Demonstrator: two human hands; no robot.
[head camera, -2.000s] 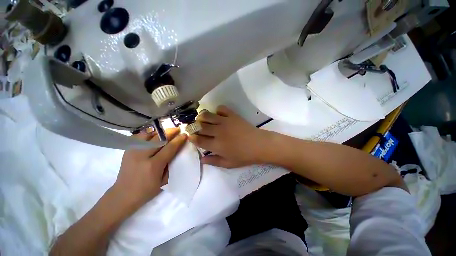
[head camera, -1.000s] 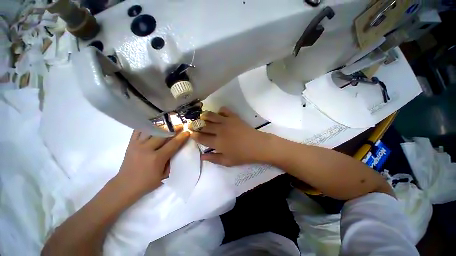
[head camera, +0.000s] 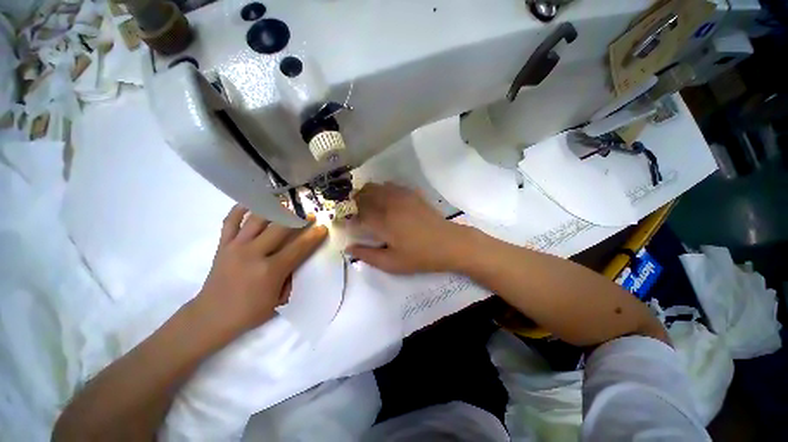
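Observation:
My left hand point(head camera: 259, 259) lies flat with fingers spread on the white cloth point(head camera: 130, 207), left of the needle area. A curved white strip point(head camera: 315, 285) runs from under its thumb and index finger towards me. My right hand point(head camera: 397, 229) is bent beside the presser foot, its fingertips partly hidden behind a ribbed cream knob point(head camera: 346, 209). Whether it grips cloth is hidden. The presser foot area point(head camera: 315, 207) glows under the lamp between both hands. The sewing machine head point(head camera: 225, 112) covers the cloth behind it.
White card pieces point(head camera: 579, 177) lie around the machine pillar. A printed scale point(head camera: 441, 293) runs along the front table edge. Scraps point(head camera: 78, 52) are piled at the far left. A yellow-edged tray point(head camera: 648, 229), a blue packet point(head camera: 639, 274) and a white cloth bundle point(head camera: 730, 302) are at right.
The view has shifted, so the machine head appears further right. My right hand's fingers have bent and drawn in near the presser foot. My left hand stays on the cloth beside the needle area.

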